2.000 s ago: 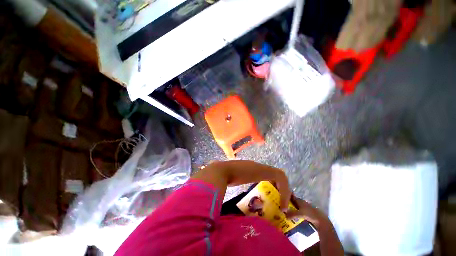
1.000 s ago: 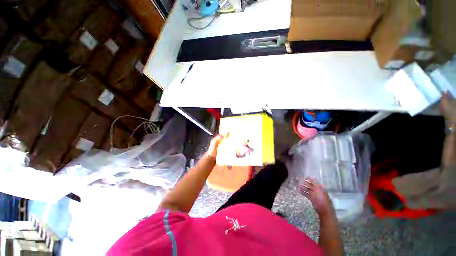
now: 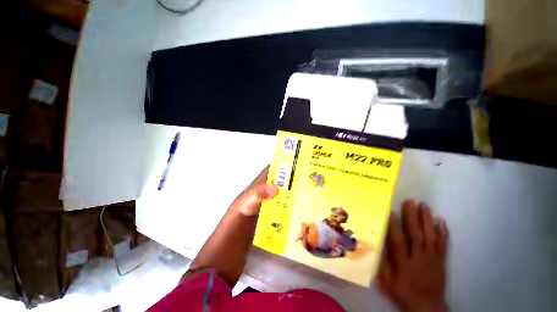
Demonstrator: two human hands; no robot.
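A yellow retail box marked "M22 PRO", with a picture on its front and a black top band, is held tilted over the white bench. Its top is open, with white flaps standing up. My left hand holds the box by its left side, thumb on the side panel; its other fingers are hidden behind the box. My right hand is beside the box's lower right edge with fingers spread; part of it is behind the box edge, and I cannot tell whether it touches the box.
A black strip runs along the white bench, with a metal-framed slot in it. A blue pen lies at the left. A brown carton stands at the back right. Stacked cartons are at the far left.
The view has moved in close over the bench. The box has come up from in front of my body to above the bench, its front now facing me. My right hand has moved in beside it.
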